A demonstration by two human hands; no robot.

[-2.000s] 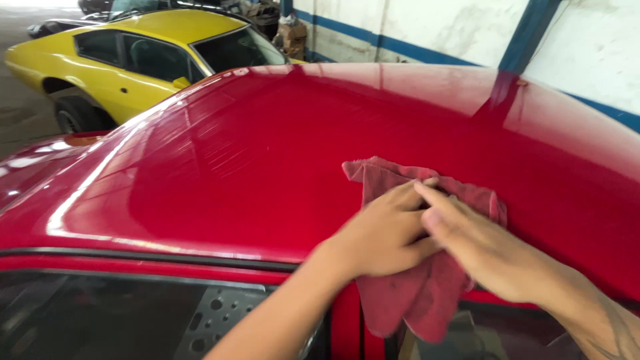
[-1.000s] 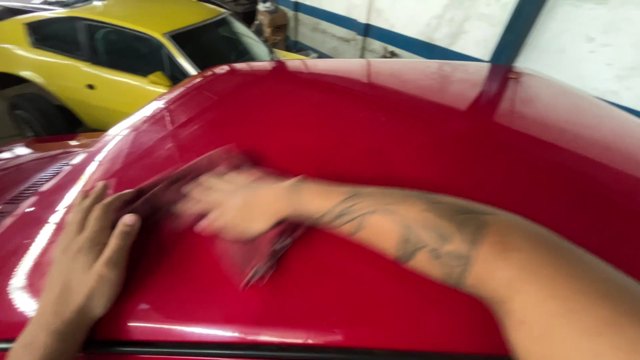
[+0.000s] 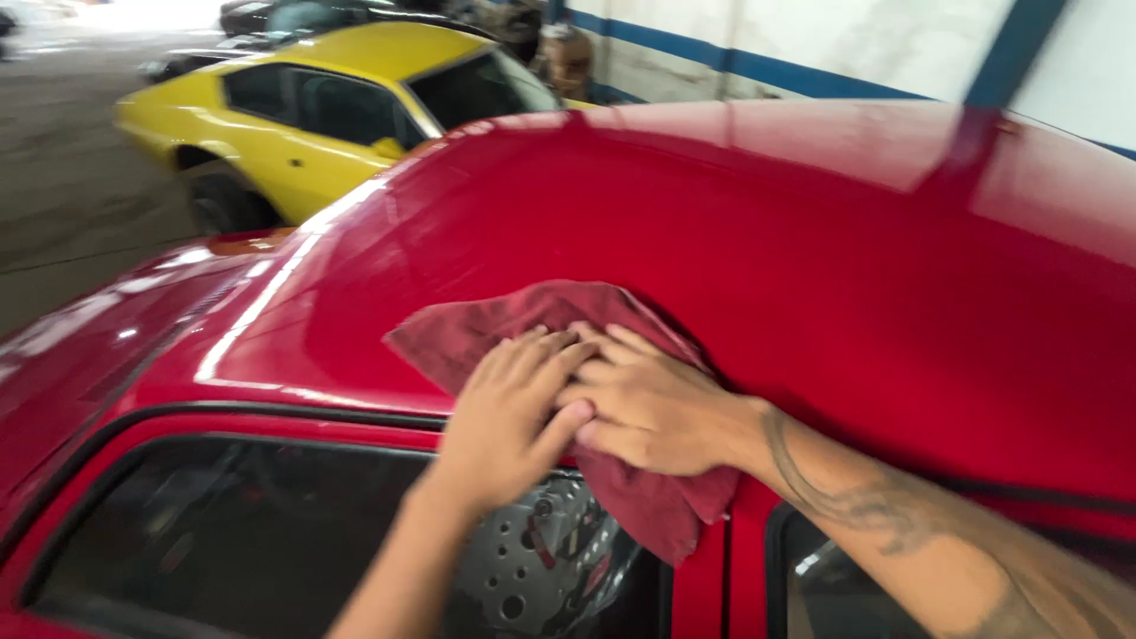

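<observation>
A dull red cloth (image 3: pixel 550 306) is spread over the edge of a glossy red car roof (image 3: pixel 799 266), with its lower part hanging in front of the side windows. My right hand (image 3: pixel 652 404) presses flat on the cloth, fingers pointing left. Beside it, my left hand (image 3: pixel 515 413) also lies on the cloth, its fingers touching those of the right hand. Both hands have their fingers extended, and neither visibly grasps the fabric. The cloth beneath the palms is hidden.
Below the roof edge is a dark side window (image 3: pixel 231 524) with a black seal. A perforated metal part (image 3: pixel 515 559) shows in the glass. Beyond the roof stand a yellow car (image 3: pixel 355 89) and a white wall with a blue band (image 3: pixel 799 73).
From one second ago, my right hand and the cloth have moved back from farther left on the roof toward its near edge. My left hand, then on the roof at the left, now rests on the cloth.
</observation>
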